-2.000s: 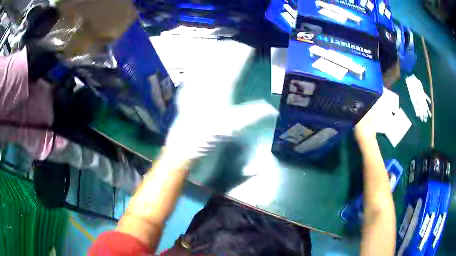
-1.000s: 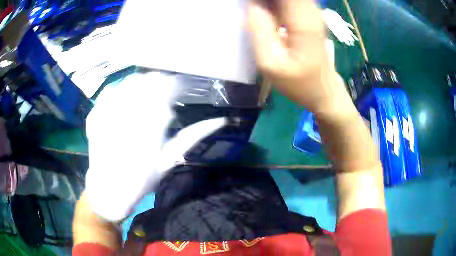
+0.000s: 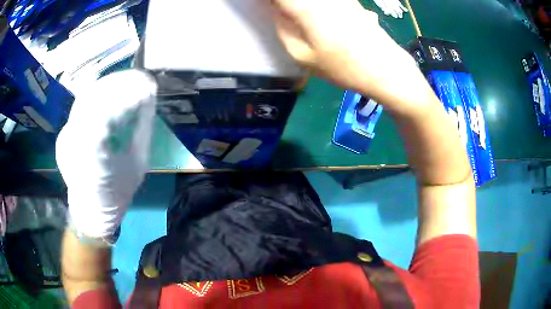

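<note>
A blue and black retail box (image 3: 232,130) stands at the bench's front edge, centre. A blank white piece (image 3: 211,36) covers its top; whether it is a flap, sheet or inner piece I cannot tell. My left hand (image 3: 109,145), in a white cotton glove, is against the box's upper left side; its fingertips are not clear. My right hand (image 3: 314,33) is bare, with its fingers curled at the white piece's right edge. The hand's upper part is cut off by the top of the view.
A small blue tape dispenser (image 3: 357,121) lies right of the box. Narrow blue boxes (image 3: 462,108) stand further right, another (image 3: 536,90) at the far right. White sheets (image 3: 99,42) and a blue box (image 3: 30,84) are at left. A white glove (image 3: 391,7) and brown carton (image 3: 496,277) also show.
The retail box, earlier standing further off, is now close before me with the white piece over its top. My left hand has moved to its left side, my right to its upper right.
</note>
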